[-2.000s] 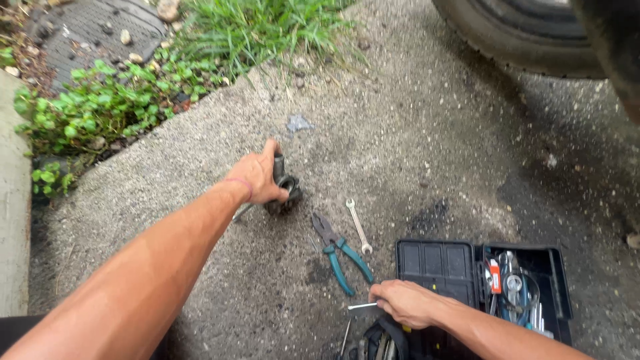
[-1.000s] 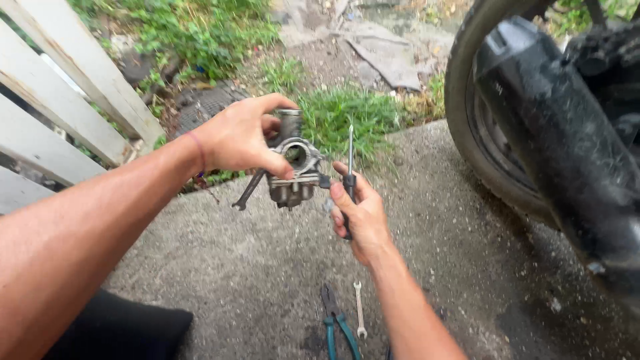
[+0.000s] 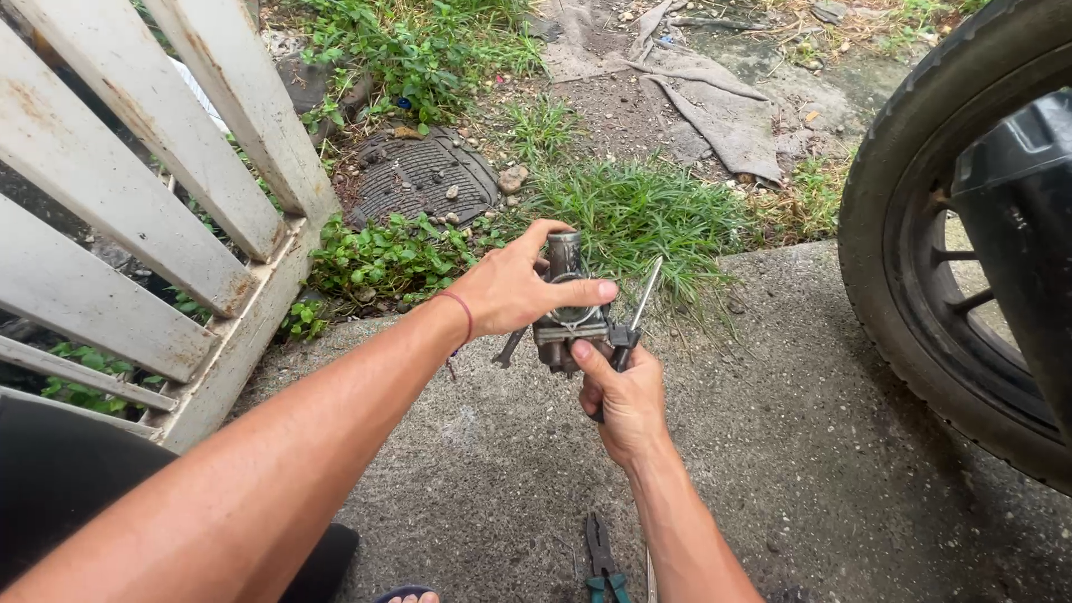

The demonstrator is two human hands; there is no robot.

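Observation:
A carburetor [image 3: 573, 332] is held up in front of me, over the concrete. My left hand [image 3: 528, 289] grips it from the left, the thumb across its round bore and the fingers behind its upright cylinder. Below it on the right, my right hand [image 3: 624, 398] has its thumb against the lower body and its fingers around a screwdriver's dark handle; the screwdriver's metal shaft [image 3: 647, 293] points up and right. An open-ended wrench end [image 3: 507, 350] sticks out at the carburetor's lower left. Pliers with teal handles [image 3: 600, 553] lie on the ground below my hands.
A white metal gate [image 3: 276, 293] with rust spots leans in at the left. A wheel with a black tire [image 3: 871, 276] and a dark muffler-like part [image 3: 1022, 193] stand at the right. Beyond the concrete edge are grass [image 3: 645, 218], stones and a grey cloth [image 3: 720, 121].
The carburetor has been picked up off the concrete, where my left hand was on it two seconds ago. My right hand has come from beside the toolbox to the carburetor with a screwdriver. The view has shifted.

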